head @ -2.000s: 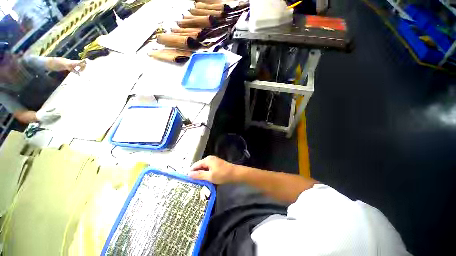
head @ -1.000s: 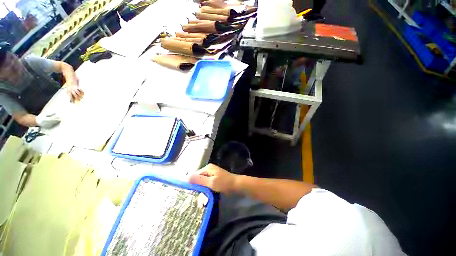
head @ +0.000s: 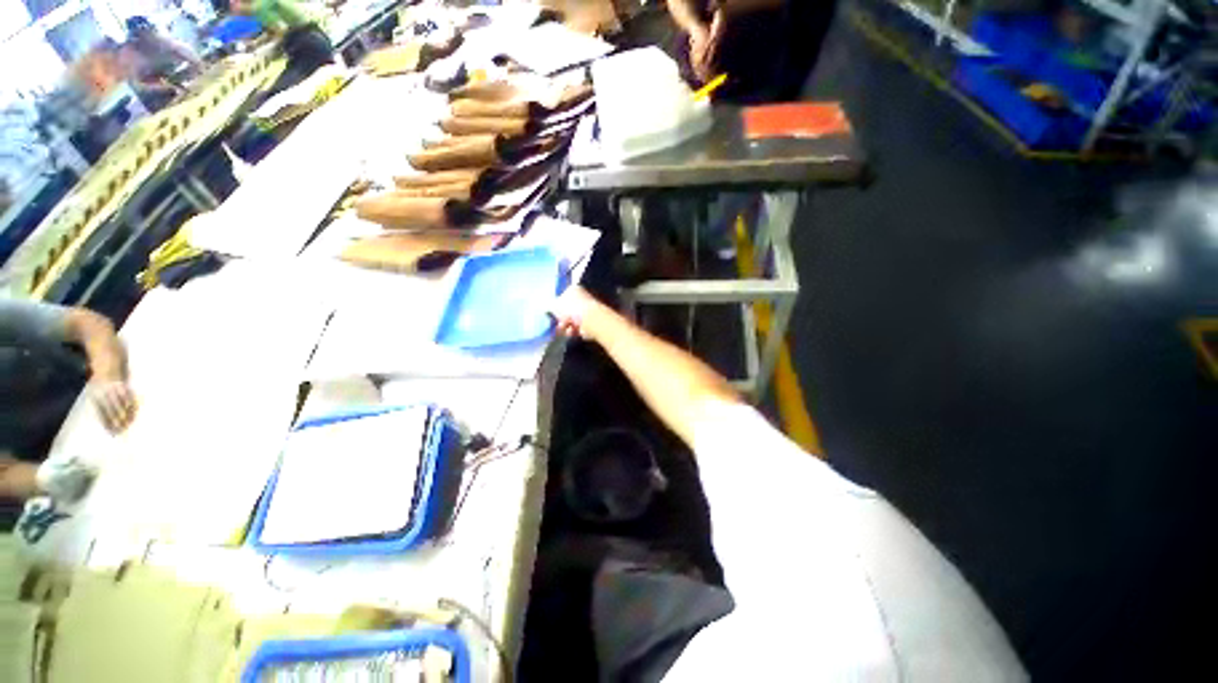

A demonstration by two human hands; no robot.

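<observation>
My right hand [head: 572,312] is at the right edge of an empty light-blue tray [head: 501,299] that lies on the paper-covered table. The fingers are small and partly hidden at the tray's rim, where they seem to grip it. A blue-rimmed tray with a white flat sheet [head: 350,478] lies nearer to me. A blue-rimmed tray with a dense silver-grey filling [head: 358,656] is cut off by the bottom edge. My left hand is not in view.
Olive panels [head: 127,620] lie at the lower left. Brown rolled pieces [head: 414,210] line the table's far part. A person's hand [head: 114,400] rests across the table. A metal side table [head: 721,163] stands beyond. A dark bin [head: 612,475] stands beside the table. Thin cords lie near the middle tray.
My right hand has left the filled tray's rim and reached forward to the empty light-blue tray. The view has shifted, so the filled tray now shows only at the bottom edge.
</observation>
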